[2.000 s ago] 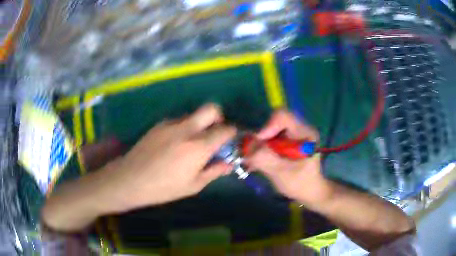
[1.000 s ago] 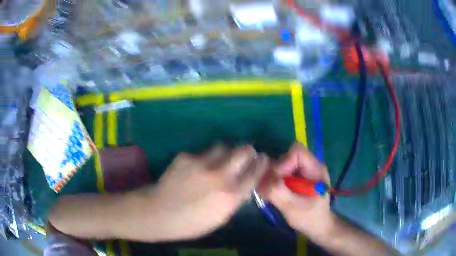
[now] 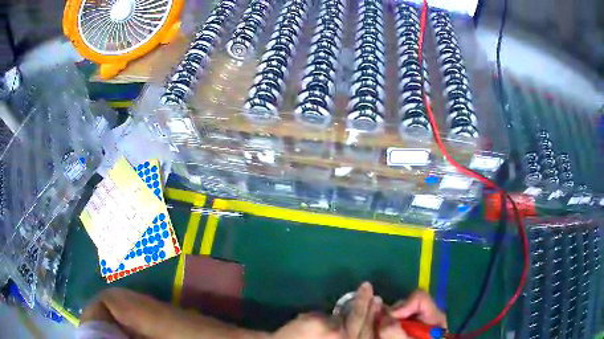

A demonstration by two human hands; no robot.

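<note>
My left hand (image 3: 318, 326) is at the bottom centre, partly cut off by the frame's edge, its fingers around a round silver component (image 3: 346, 302). My right hand (image 3: 424, 308) is just right of it, also partly cut off, and holds the red test probe (image 3: 417, 328) with its blue end to the right. The two hands are close together. The probe tip is hidden, so contact with the component cannot be told. The contact base is not visible.
Stacked clear trays (image 3: 311, 159) hold rows of shiny components behind the mat (image 3: 298, 255). A dot-sticker sheet (image 3: 129, 225) and reddish-brown patch (image 3: 213, 283) lie left. An orange fan (image 3: 122, 23) stands back left. Red (image 3: 523, 265) and dark leads (image 3: 493, 265) pass a red block (image 3: 510, 206) at right.
The view has tilted up, so the hands sit lower in the picture and the tray stack and fan show more. The right hand still holds the probe. The picture is sharper.
</note>
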